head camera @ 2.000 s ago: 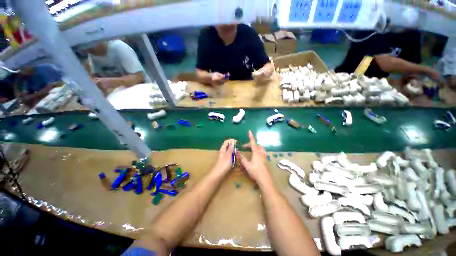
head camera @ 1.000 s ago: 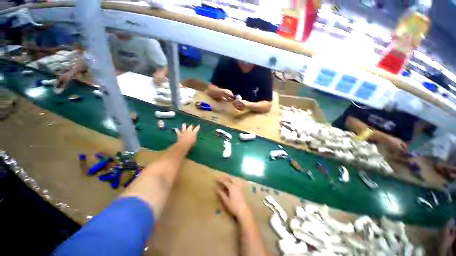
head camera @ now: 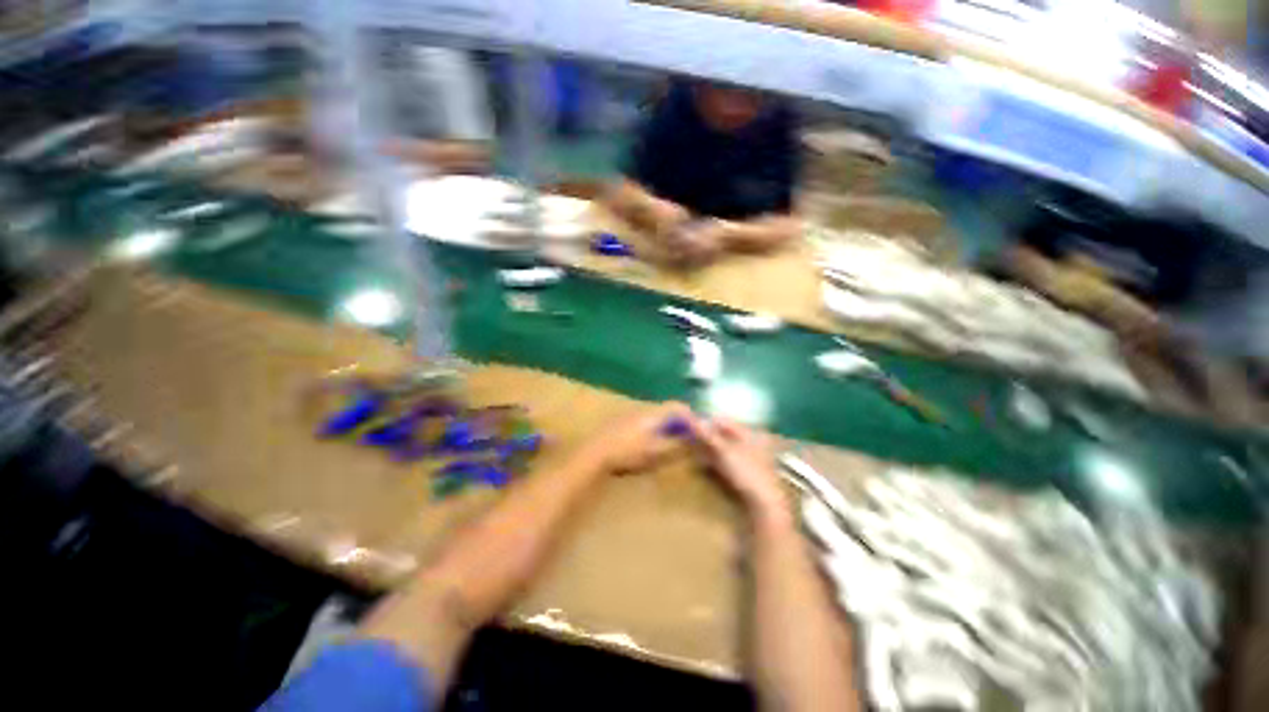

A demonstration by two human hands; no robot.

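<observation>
The picture is blurred. My left hand (head camera: 643, 440) is at the middle, near the belt's front edge, with its fingers closed on a small blue piece (head camera: 676, 427), which looks like a battery cell. My right hand (head camera: 735, 456) is close beside it, its fingertips at the same piece; whether it grips the piece is too blurred to tell. Battery-and-board assemblies (head camera: 452, 434) lie heaped on the brown bench covering to the left. White housings (head camera: 1002, 584) lie in a large heap to the right of my right arm.
The green conveyor belt (head camera: 612, 334) crosses beyond my hands and carries several white housings (head camera: 704, 359). A pale metal post (head camera: 404, 264) stands at the left. A person (head camera: 717, 167) works across the belt, with another heap of white housings (head camera: 960, 306) nearby.
My left hand has come back from the belt to my right hand and now holds a blue piece. My right hand has moved up to meet it. The view has shifted.
</observation>
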